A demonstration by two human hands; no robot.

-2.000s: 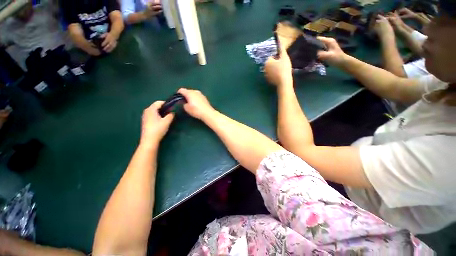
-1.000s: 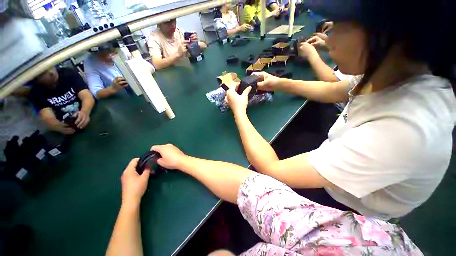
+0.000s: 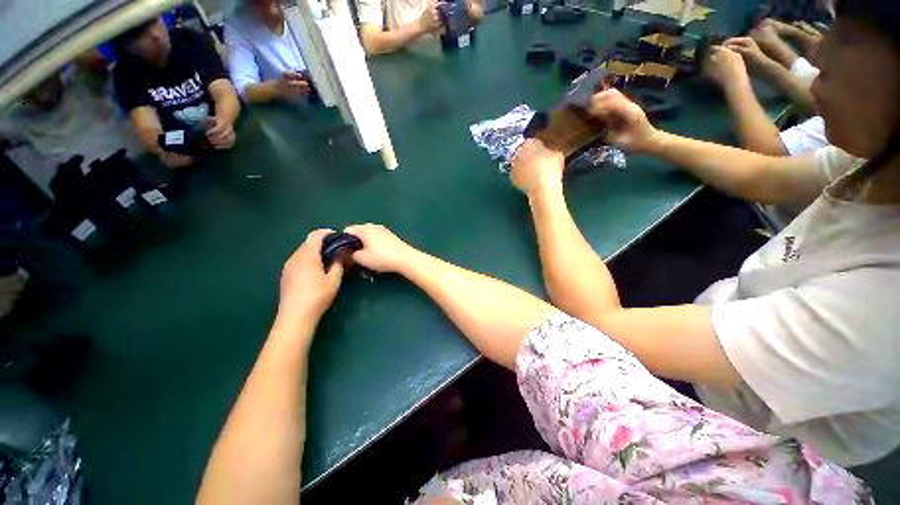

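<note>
A compact black cable bundle (image 3: 340, 245) is held above the dark green tabletop (image 3: 414, 335). My left hand (image 3: 308, 276) grips its left side with thumb and fingers. My right hand (image 3: 381, 249) grips its right side. The bundle forms a short arc between the two hands. Small pale tips (image 3: 367, 275) show faintly just below my right hand. Most of the bundle's lower part is hidden by my fingers.
A neighbour at right holds an open black and brown box (image 3: 572, 123) beside shiny silver bags (image 3: 503, 133). More silver bags (image 3: 44, 468) lie at lower left. Tagged black items (image 3: 99, 192) stand at upper left. A pale post (image 3: 355, 84) rises beyond my hands. The table edge (image 3: 395, 409) runs diagonally.
The view has swung away and back. The cable bundle looks more tightly curved, with my hands closer together than two seconds ago. The neighbour's box is now turned differently.
</note>
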